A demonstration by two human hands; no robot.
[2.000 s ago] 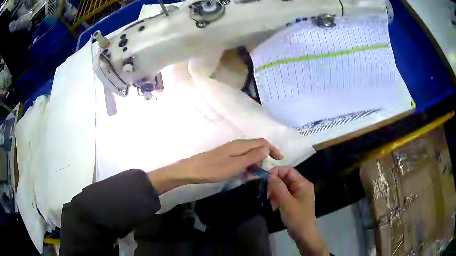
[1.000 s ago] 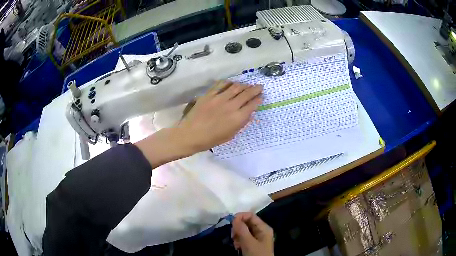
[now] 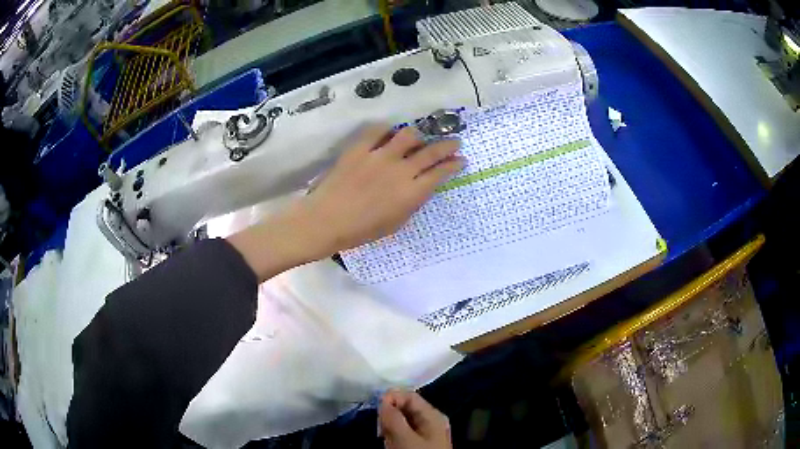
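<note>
The size sheet (image 3: 526,193), white with printed rows and a yellow-green line, rests by the machine arm. My left hand (image 3: 373,188) lies palm down over its left part, fingers slightly apart, holding nothing visible. My right hand (image 3: 412,421) is low in the view, partly cut off by the bottom edge. Its fingers pinch a narrow blue strip, likely the tape measure (image 3: 373,399), at the near edge of the white cloth (image 3: 298,359). Most of the strip is hidden. My left sleeve covers part of the cloth.
The sewing machine arm (image 3: 307,131) crosses behind the sheet; its needle area is partly hidden by my sleeve. A printed ruler (image 3: 509,296) marks the front table edge. More cloth (image 3: 53,324) hangs at left. A taped brown carton (image 3: 684,368) and yellow bar (image 3: 667,307) stand at right.
My left hand has moved from beside my right hand at the cloth's edge up onto the size sheet. My right hand still pinches the strip. The view has shifted, showing more of the machine.
</note>
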